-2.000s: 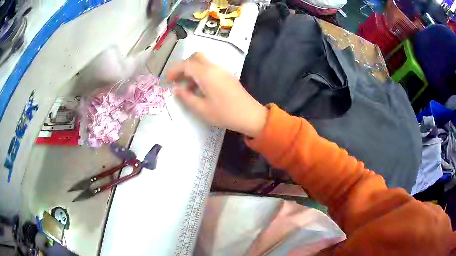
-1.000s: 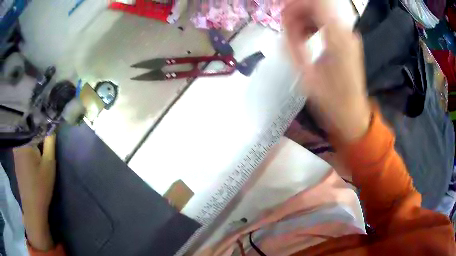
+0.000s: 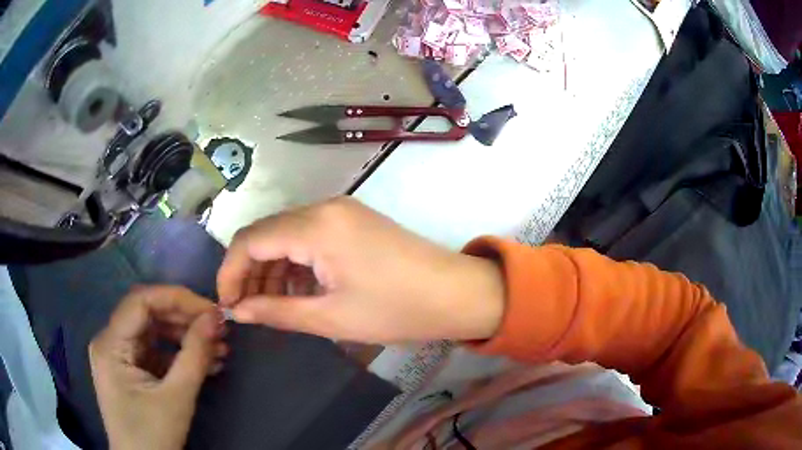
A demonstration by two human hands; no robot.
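Observation:
My left hand point(image 3: 158, 360) and my right hand point(image 3: 343, 272) meet at their fingertips over the dark grey garment panel point(image 3: 281, 387). A tiny pale label point(image 3: 228, 314) shows pinched between both hands' thumbs and fingers; most of it is hidden. The panel lies on the table and reaches up to the presser foot and needle area point(image 3: 123, 215) of the sewing machine at the left. The label pile point(image 3: 479, 31) lies at the top, beyond the thread snips point(image 3: 378, 123).
Dark cloth scraps point(image 3: 492, 126) touch the snips' handles. A red packet point(image 3: 325, 16) lies at the top. A round metal part point(image 3: 230, 163) sits beside the machine's needle area. The edge ruler point(image 3: 563, 206) runs along the table edge. Waiting panels point(image 3: 668, 176) heap at the right.
My right hand has come from the label pile down to the panel. My left hand has moved right from the panel's left side, and the fingertips of both hands now meet.

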